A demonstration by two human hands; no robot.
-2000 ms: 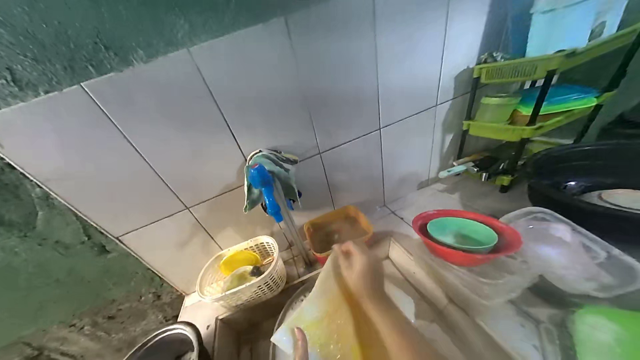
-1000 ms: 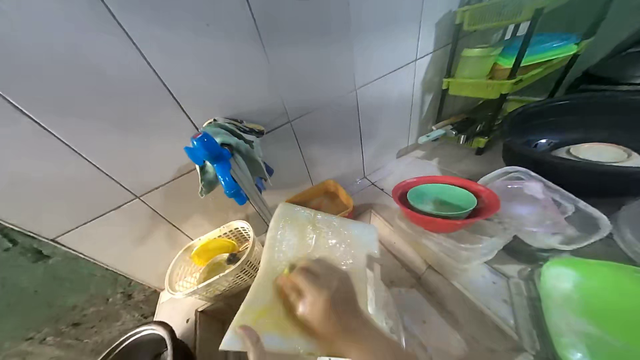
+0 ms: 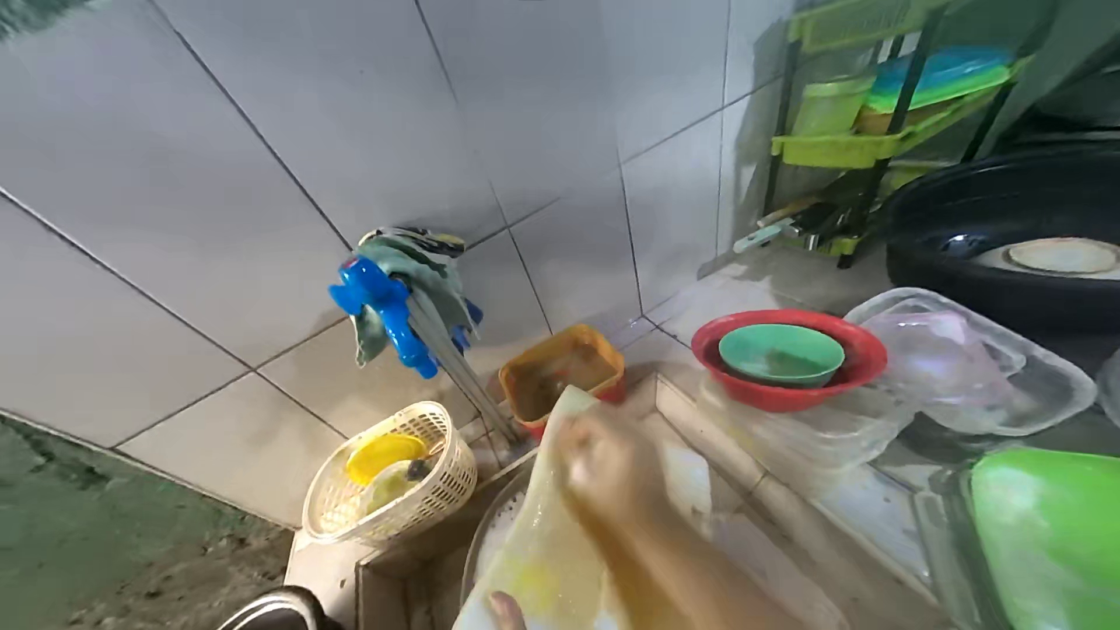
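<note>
A wet, whitish cutting board or similar flat sheet (image 3: 534, 534), stained yellow, stands tilted over the tiled sink. My left hand (image 3: 506, 610) holds its lower edge, with only the thumb in sight at the bottom of the view. My right hand (image 3: 604, 459) is curled against the upper part of the sheet; whatever lies inside its fingers is hidden. Beneath the sheet, a round metal basin (image 3: 490, 534) shows partly in the sink. Just behind my right hand sits an orange container (image 3: 560, 367) of murky water.
A blue tap (image 3: 385, 306) draped with cloths stands behind a cream plastic basket (image 3: 455, 477). On the right are a red bowl (image 3: 862, 354) holding a green bowl (image 3: 779, 350), clear plastic containers (image 3: 1041, 385), a bright green lid (image 3: 1050, 534), a black tub (image 3: 989, 289) and a green rack (image 3: 831, 150).
The sheet showed its broad face one second ago and now stands more edge-on. My right hand has moved from the middle of that face to its upper edge.
</note>
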